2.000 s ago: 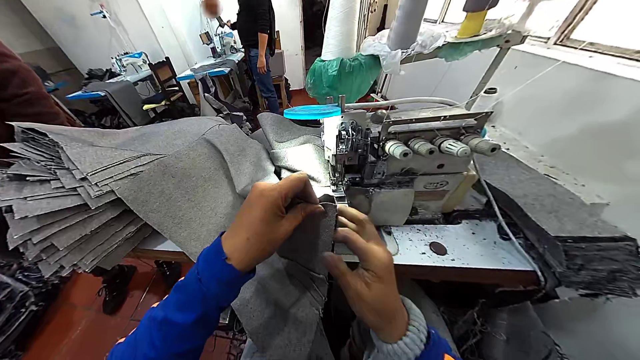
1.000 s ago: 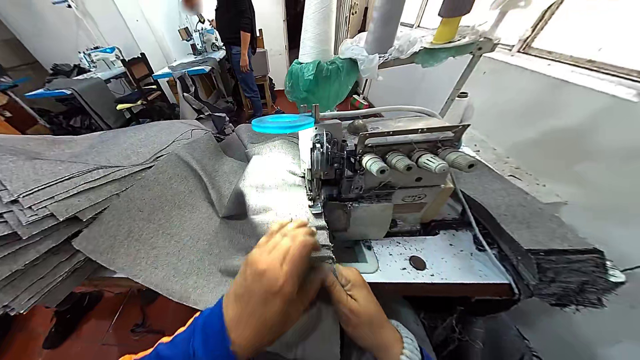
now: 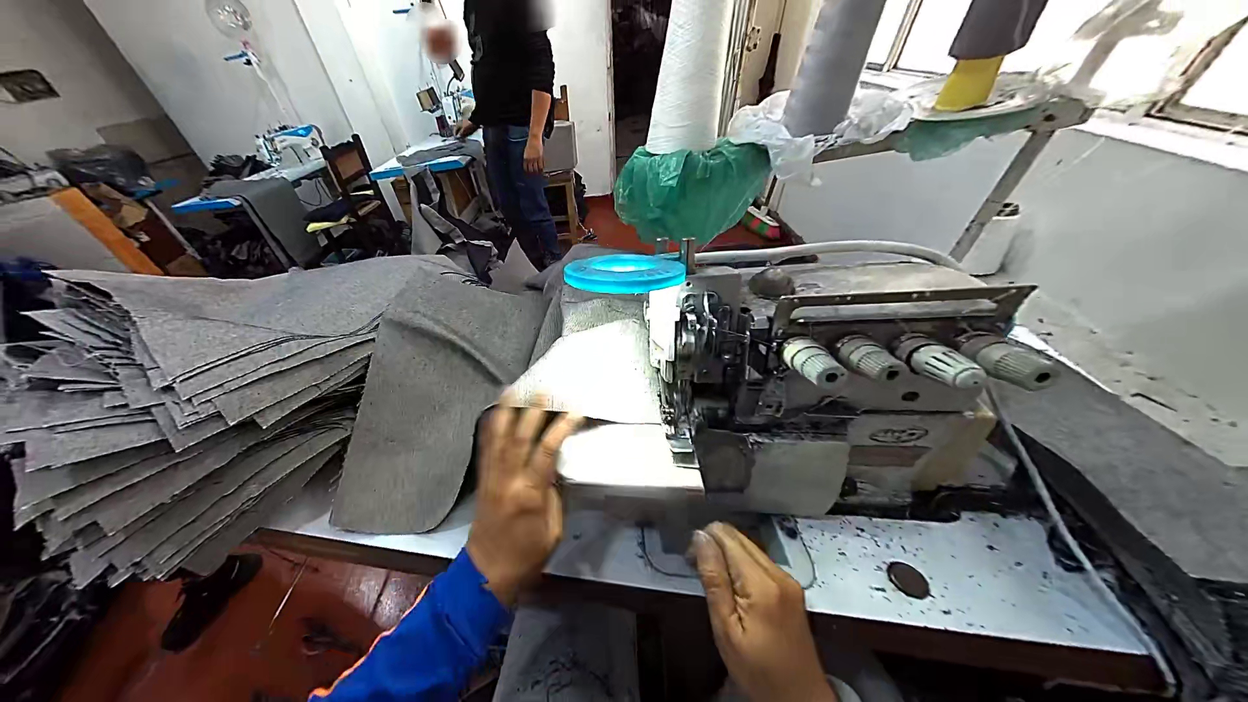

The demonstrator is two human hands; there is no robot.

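An overlock sewing machine [image 3: 838,380] stands on a white table, its blue ring lamp [image 3: 624,273] lighting the sewing bed. Grey fabric [image 3: 595,361] lies behind and left of the presser foot. My left hand [image 3: 517,487], fingers spread, is at the near edge of this fabric, left of the bed; whether it grips the cloth is unclear. Below the machine's front, my right hand [image 3: 756,609] has its thumb and fingers close together near the table edge, and nothing can be made out between them. A rounded grey panel [image 3: 419,419] hangs left of my left hand.
Stacked grey fabric pieces [image 3: 224,390] fill the left side. Thread cones [image 3: 692,78] stand behind the machine, and more grey cloth [image 3: 1121,400] lies at the right. A person [image 3: 517,117] stands near a far sewing table. Lint dots the tabletop [image 3: 955,575].
My hands, together at the cloth in front of the presser foot before, are now apart. The cloth that hung over the machine's front edge there is no longer in that place.
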